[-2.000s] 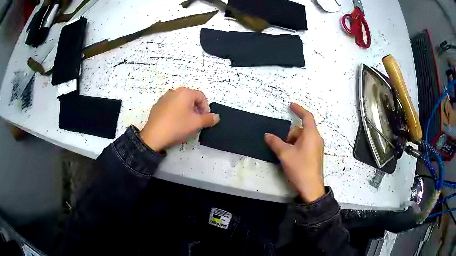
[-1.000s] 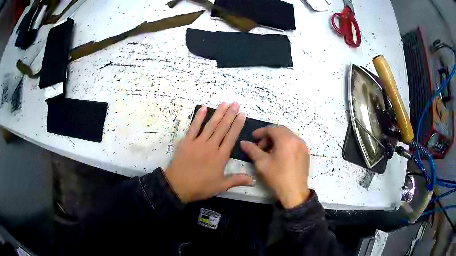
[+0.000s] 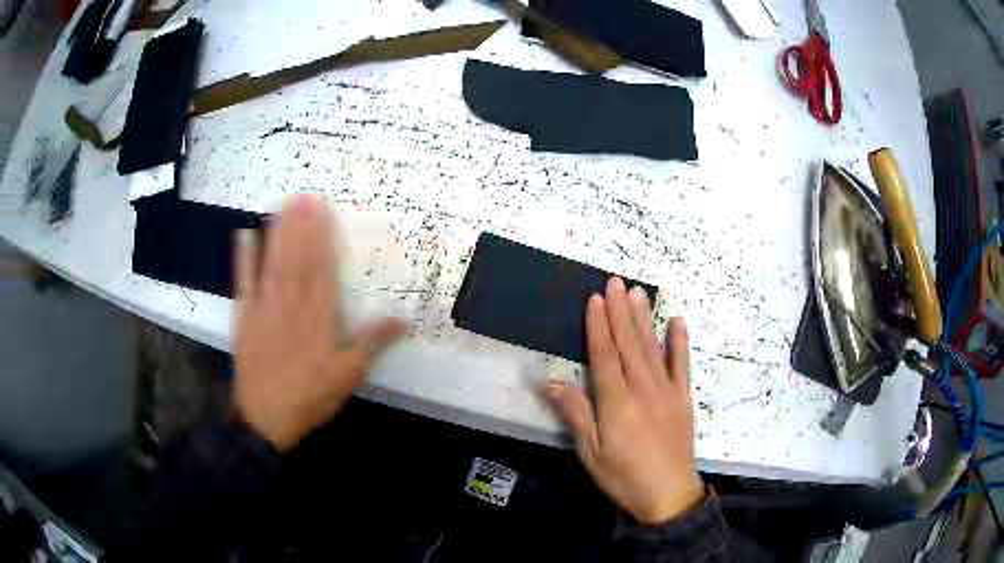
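Observation:
A small black rectangular pocket piece (image 3: 534,295) lies flat near the table's front edge. My right hand (image 3: 639,396) lies flat with fingers apart on its right end, holding nothing. My left hand (image 3: 297,319) is blurred, palm down, with its fingers over the right end of another black rectangle (image 3: 185,247) at the left. It is spread and no held thing shows; whether it touches the cloth I cannot tell.
A shaped dark piece (image 3: 584,110) and a black stack (image 3: 650,39) lie at the back. The steam iron (image 3: 853,275) rests on a dark pad at right, below red scissors (image 3: 812,77). Olive strips (image 3: 352,55) and a long black bundle (image 3: 161,99) lie left.
My left hand has left the near pocket piece and moved left to the other rectangle. My right hand has opened from a pinch to lie flat on the piece's right end. The view has shifted slightly.

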